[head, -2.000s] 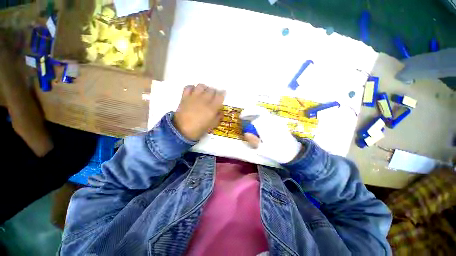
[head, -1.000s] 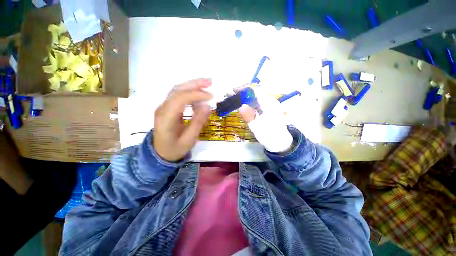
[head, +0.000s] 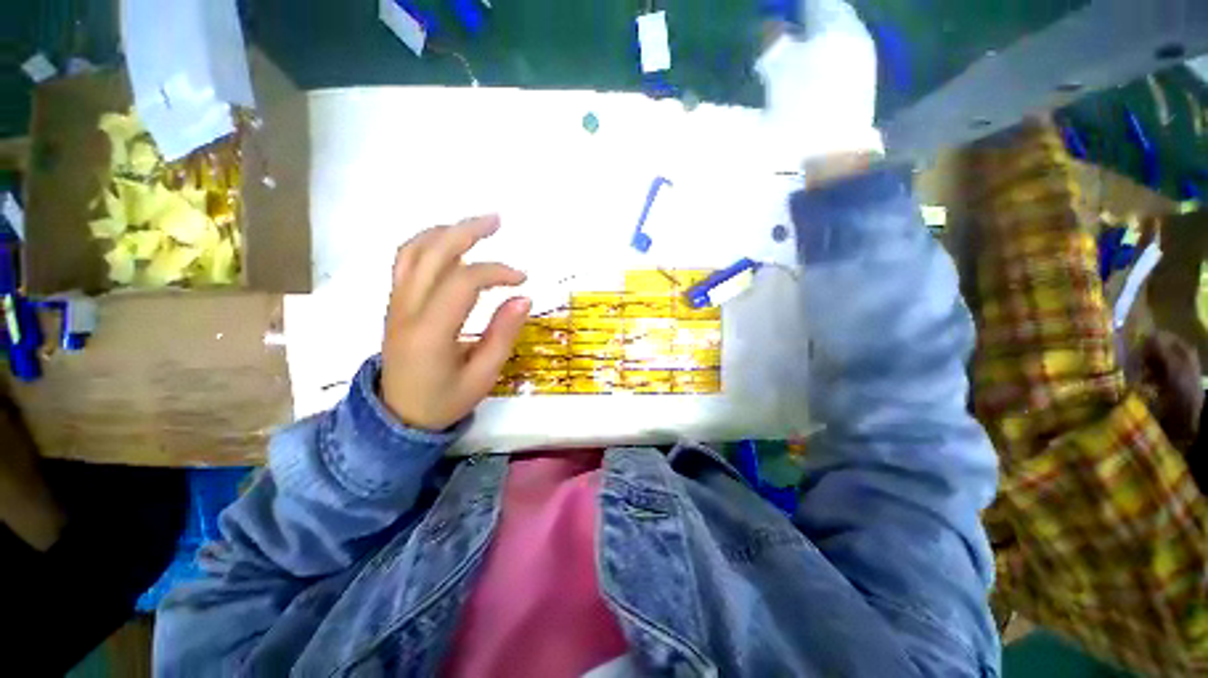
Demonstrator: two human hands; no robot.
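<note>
My bare left hand point(head: 448, 325) hovers over the left end of the amber pieces, fingers apart and empty. My right hand point(head: 824, 82), in a white glove, is stretched to the far edge over the green surface; a bit of blue shows by its fingertips, but whether it holds it I cannot tell. Rows of shiny amber pieces point(head: 623, 344) lie on the white sheet point(head: 424, 159). A blue pack with a pale patch point(head: 722, 284) lies at their far right corner. A thin blue piece point(head: 651, 216) lies farther back on the sheet.
A cardboard box point(head: 278, 199) of yellow scraps point(head: 166, 225) stands at left, with white paper point(head: 190, 66) over it. Blue packs lie on the green surface point(head: 556, 47). A grey metal arm point(head: 1060, 82) crosses far right. A neighbour's plaid sleeve point(head: 1040, 291) reaches in beside my right arm.
My right hand has moved from over the amber pieces to the far edge. The dark blue pack is gone from between my hands. The plaid sleeve has reached forward.
</note>
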